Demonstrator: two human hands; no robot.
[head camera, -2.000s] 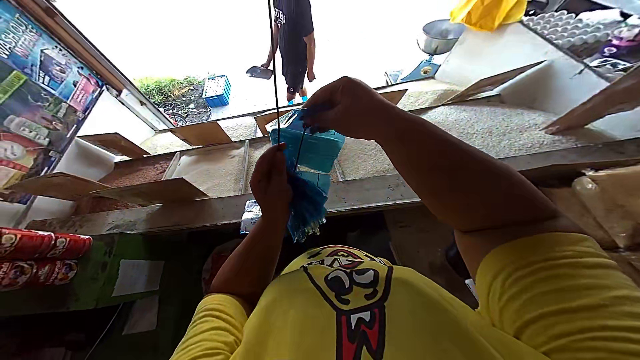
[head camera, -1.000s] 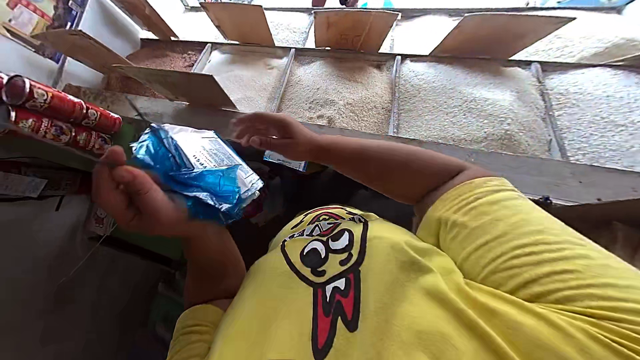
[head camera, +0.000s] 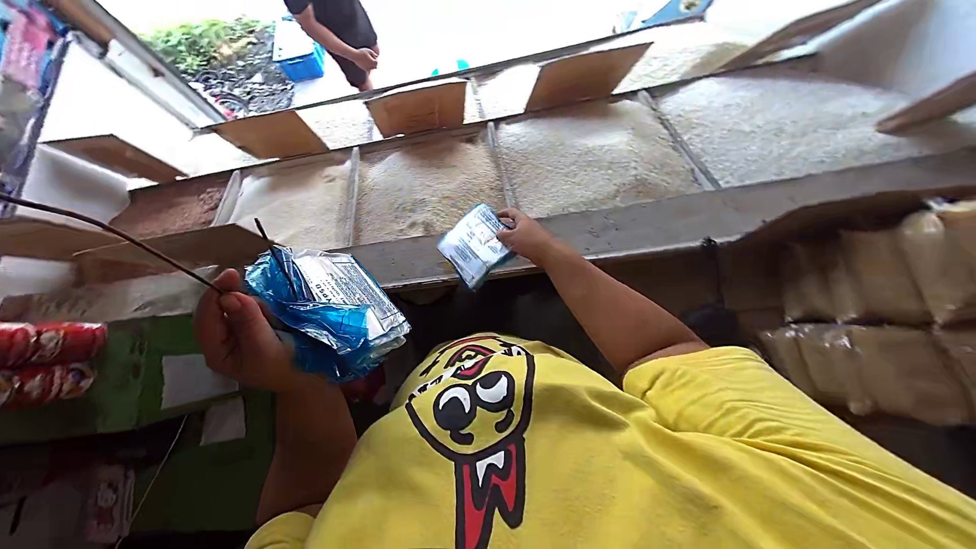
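Observation:
My left hand (head camera: 240, 332) pinches a thin dark cord or wire (head camera: 137, 242) between thumb and fingers. A bundle of blue and white plastic packets (head camera: 335, 309) hangs right beside that hand, with a short dark end of the cord or wire standing up from it. Over the near ledge of the grain bins, my right hand (head camera: 528, 235) grips one small blue and white packet (head camera: 476, 242) by its right edge. That packet is apart from the bundle.
Divided bins of pale grain (head camera: 427, 183) stretch across the front, with cardboard pieces (head camera: 587, 75) standing among them. Beyond stands a person (head camera: 343, 38) near a blue crate (head camera: 297, 57). Red packs (head camera: 53, 343) lie at left; clear bags of brown goods (head camera: 877, 366) are stacked at right.
The bundle was between both hands in front of the bins two seconds ago; it is now at left beside my left hand. My right hand now holds a separate packet. The view has shifted largely.

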